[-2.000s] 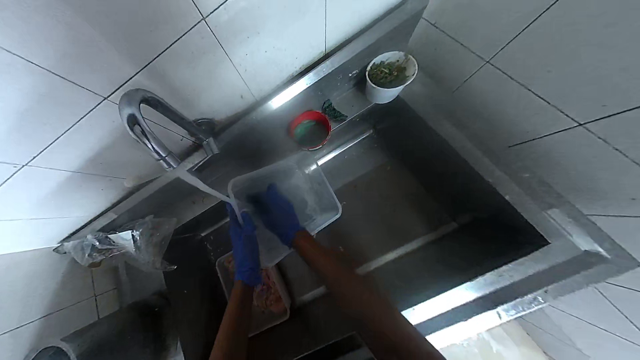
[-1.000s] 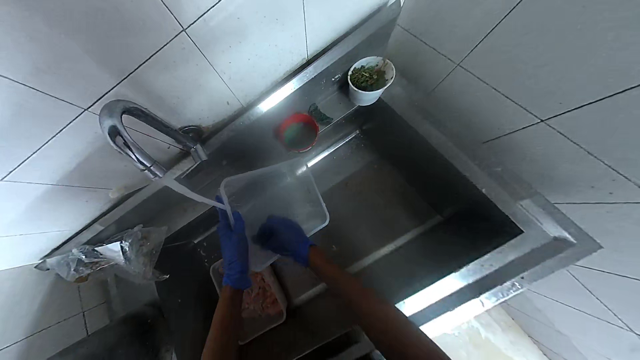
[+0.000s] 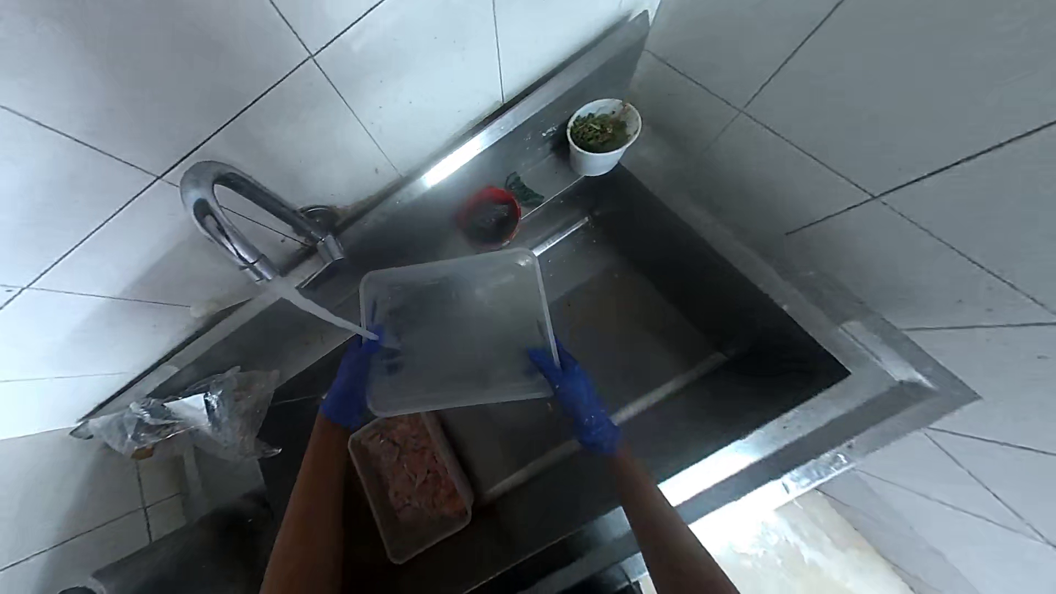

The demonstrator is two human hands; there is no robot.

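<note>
Both hands wear blue gloves and hold a translucent plastic container [image 3: 458, 330] over the sink. My left hand [image 3: 352, 381] grips its left side, beside the stream of water [image 3: 322, 313] from the chrome faucet [image 3: 239, 198]. My right hand [image 3: 579, 400] grips its lower right side, with the thumb toward the inside. Below the held container, a second plastic container [image 3: 412, 487] with pinkish pieces, perhaps raw meat or seafood, stands in the sink, partly behind my left forearm.
The stainless steel sink [image 3: 643, 322] is set against white tiled walls. On its back ledge stand a red-rimmed bowl [image 3: 490, 218], a dark green scrap [image 3: 523, 190] and a white tub [image 3: 602, 137] with green leafy matter. Crumpled clear plastic [image 3: 194, 412] lies at the left corner.
My right hand has moved from inside the held container to its right side. The container is now held between both hands. Water runs from the faucet throughout.
</note>
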